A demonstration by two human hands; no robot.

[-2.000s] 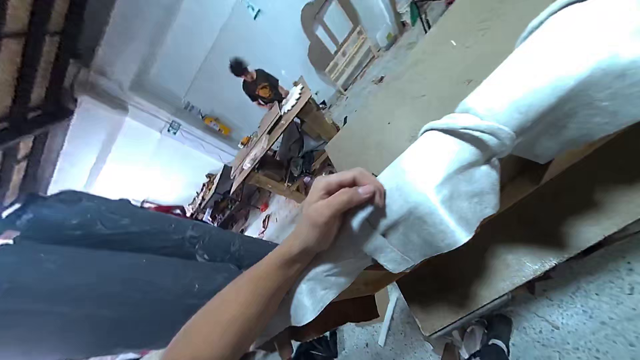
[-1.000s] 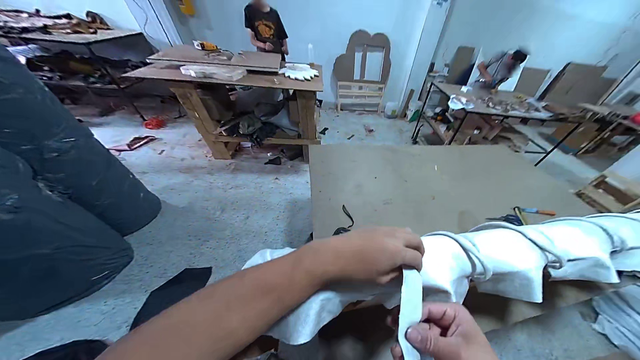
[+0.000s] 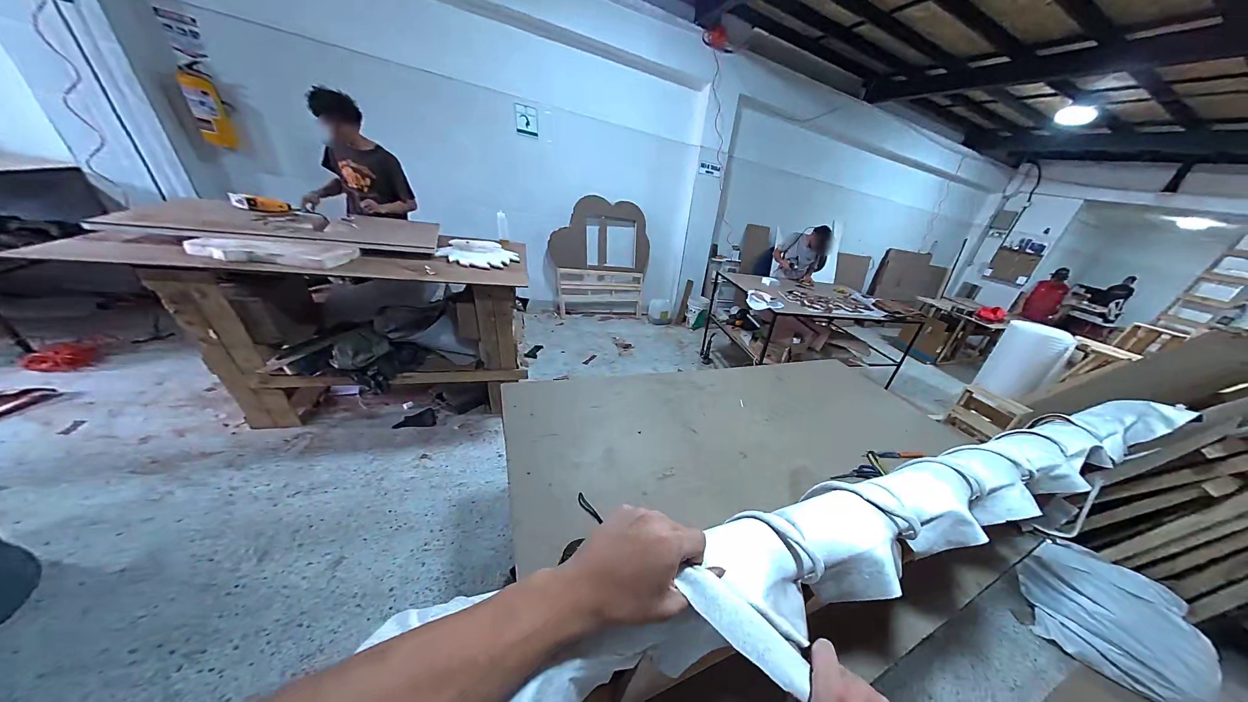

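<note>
A long piece wrapped in white fabric (image 3: 936, 497) lies slantwise along the near edge of a brown board tabletop (image 3: 673, 429), with a pale cord wound around it in several turns. My left hand (image 3: 624, 565) is closed on a white fabric strip (image 3: 746, 624) against the wrapped piece. The strip runs down to my right hand (image 3: 840, 678), which pinches its lower end at the bottom edge of the view; most of that hand is cut off. Beyond the wrapped piece lie dark-handled scissors (image 3: 871, 468) and an orange-tipped tool.
A wooden workbench (image 3: 390, 255) with boards stands at left, a person (image 3: 366, 180) behind it. Another person (image 3: 799, 252) bends at a metal-legged table (image 3: 819, 304). Wooden slats (image 3: 1170, 517) and a grey-white fabric bundle (image 3: 1121, 614) are at right.
Two seconds ago my left hand rested on the wrapped fabric; by one second ago both hands held the white strip. Now my right hand is lower, partly out of view. The view has swung and levelled.
</note>
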